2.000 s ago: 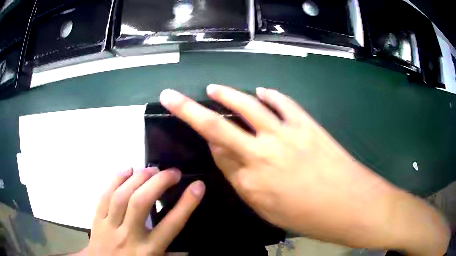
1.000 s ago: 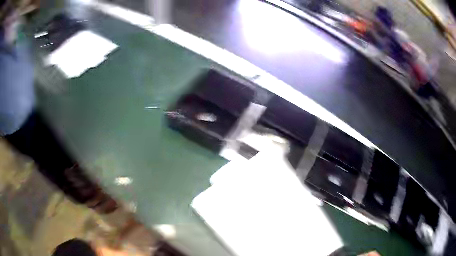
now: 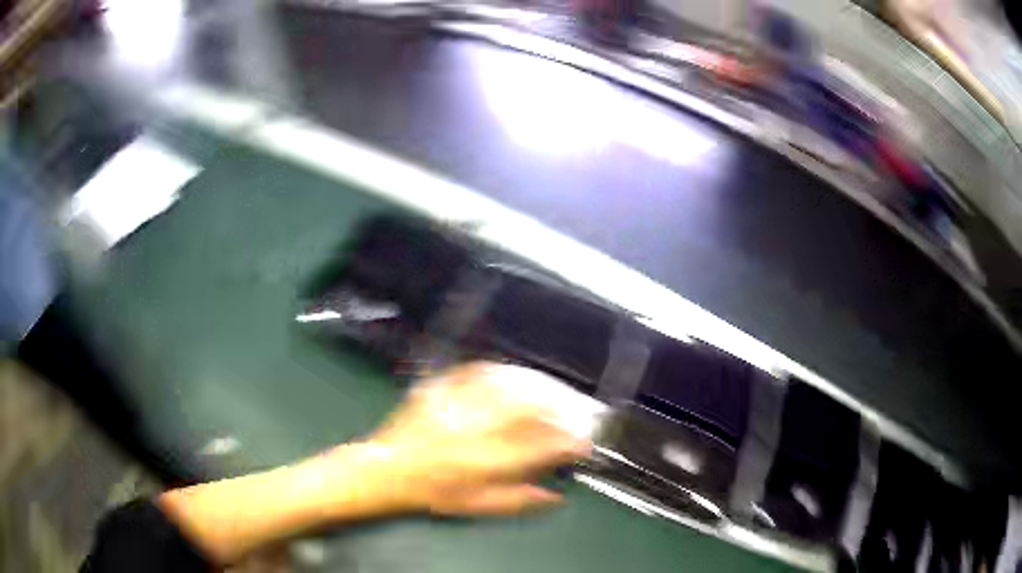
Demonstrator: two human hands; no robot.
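Note:
Black retail boxes (image 3: 684, 453) stand in a row along the bench's far edge, with pale strips between them and a coin-like pale spot on some. The picture is blurred. My left hand (image 3: 482, 437) comes in from the lower left, out of a dark cuff, and its fingers lie at the near side of the row. Its thumb is apart from the fingers. A pale, bright patch shows just beyond the fingers. The blur hides whether the hand grips a box. My right hand is not in view.
The green bench top (image 3: 235, 313) is edged by a pale rail (image 3: 448, 202), with a dark conveyor (image 3: 773, 224) beyond. A white sheet (image 3: 135, 190) lies at the upper left beside a blurred blue shape. A small white scrap (image 3: 219, 445) lies at lower left.
The large white panel in front of the row is gone from view. My left hand and forearm now reach across there. The view has shifted, and the row's near end sits further left and lower.

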